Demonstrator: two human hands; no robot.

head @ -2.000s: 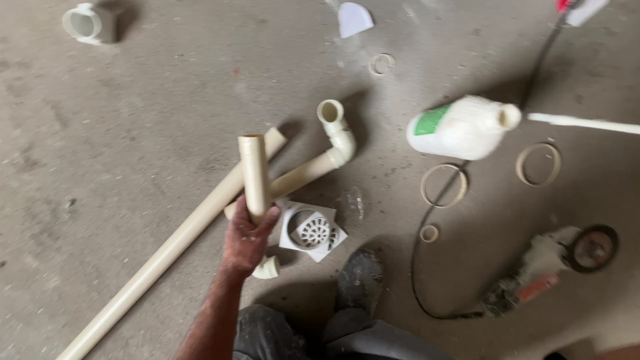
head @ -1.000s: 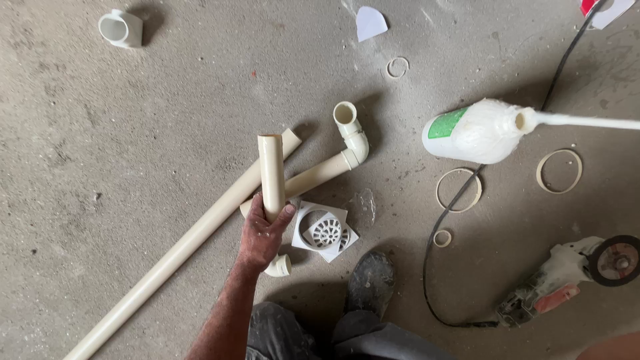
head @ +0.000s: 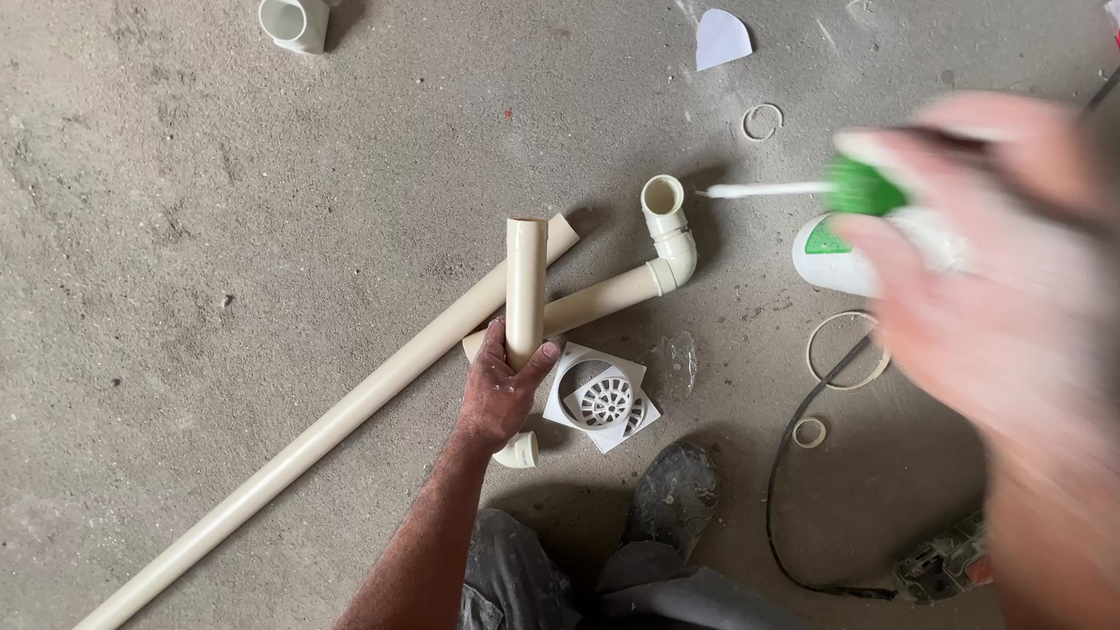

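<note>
A short length of cream plastic pipe [head: 526,284] stands tilted up in my left hand [head: 503,385], whose thumb and fingers grip its lower end. Behind it lies a pipe with elbow fittings [head: 675,254], its round mouth facing up. A long cream pipe [head: 350,418] runs diagonally to the lower left. My right hand [head: 971,219], blurred by motion, is closed on a green cap [head: 862,185] with a white applicator stick pointing left, its tip close to the elbow's mouth. Below that hand is a white bottle with a green label [head: 831,262], partly hidden.
A square white floor drain with grate [head: 602,398] and a small elbow [head: 518,450] lie near my boot [head: 672,499]. Plastic rings [head: 809,432], a black cable [head: 774,499] and a partly hidden power tool [head: 941,560] are at right. A white fitting [head: 296,24] lies top left.
My right hand has come into view from the right with the green cap and its stick. My left hand keeps its hold on the short pipe.
</note>
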